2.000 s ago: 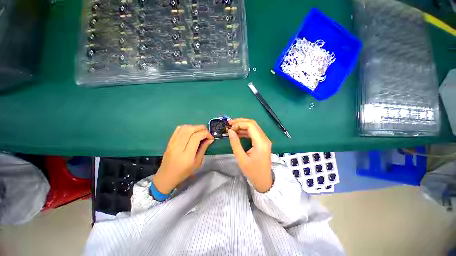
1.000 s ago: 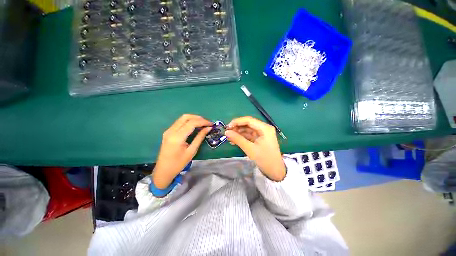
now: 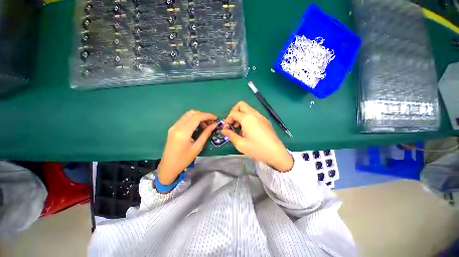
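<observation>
A small dark square housing with a pale rim (image 3: pixel 220 140) is held between both hands near the mat's front edge. My left hand (image 3: pixel 186 140) grips its left side with thumb and fingertips. My right hand (image 3: pixel 254 134) has its fingertips on the housing's upper right part, covering some of it. Whether a tiny part is pinched there cannot be told. Black tweezers with a pale end (image 3: pixel 270 109) lie on the green mat to the right of the hands.
A clear tray of dark modules (image 3: pixel 158 78) lies at the far left. A blue bin (image 3: pixel 345 60) holds white parts, with a few loose nearby. Clear stacked trays (image 3: pixel 397 75) stand at right. Below the edge are a black compartment tray (image 3: pixel 113 188) and a white tray (image 3: pixel 336 170).
The housing has turned from dark round-centred face to a lighter, detailed side. My right hand has moved over its upper right part. The whole view has shifted slightly.
</observation>
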